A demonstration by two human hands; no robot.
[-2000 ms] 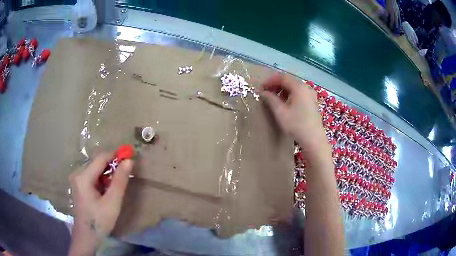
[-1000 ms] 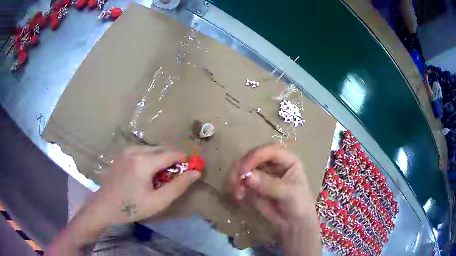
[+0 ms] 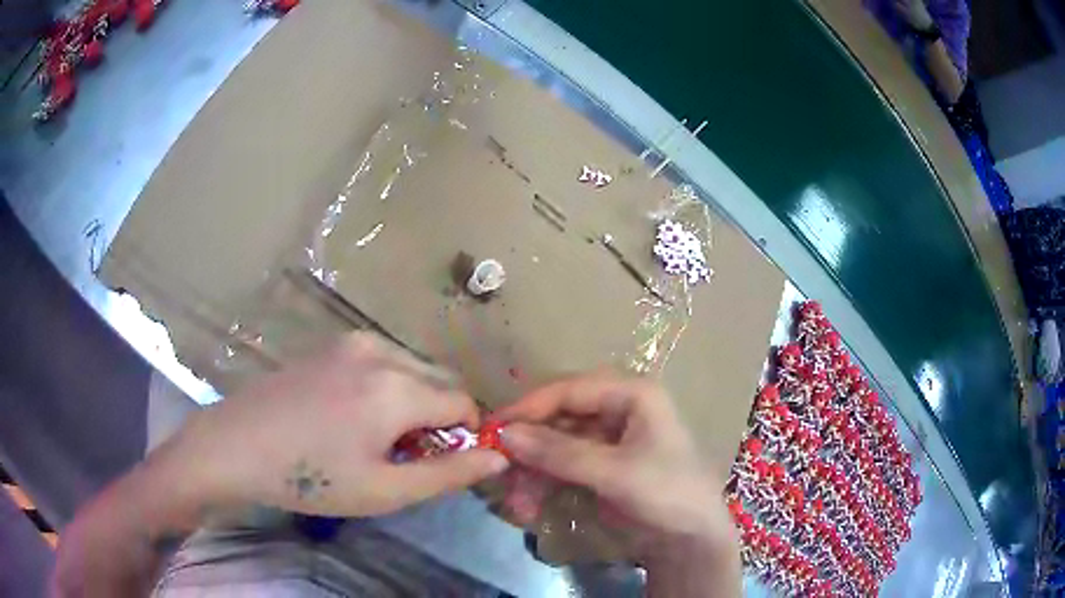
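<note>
My left hand [image 3: 350, 432] is shut on red-and-white figurines [image 3: 441, 440], held low over the cardboard's near edge. My right hand [image 3: 607, 450] meets it, its thumb and finger pinching at the red end of a figurine. Whether a small white part is between these fingertips is hidden. A small pale glue pot [image 3: 485, 277] stands on the cardboard beyond the hands, with a dark smudge beside it. A loose pile of tiny white parts [image 3: 681, 250] lies near the cardboard's far right edge, and a few [image 3: 594, 176] lie apart.
The cardboard sheet [image 3: 257, 175] has shiny tape strips. Thin pale sticks [image 3: 679, 148] lie at its far edge. Rows of red-topped figurines [image 3: 829, 456] stand at right; a loose red cluster [image 3: 88, 47] is far left. The green belt [image 3: 794, 140] curves behind. A person's arm shows top right.
My right hand has moved from near the white pile down and left to meet my left hand. My left hand has moved right with its figurines. The view has turned.
</note>
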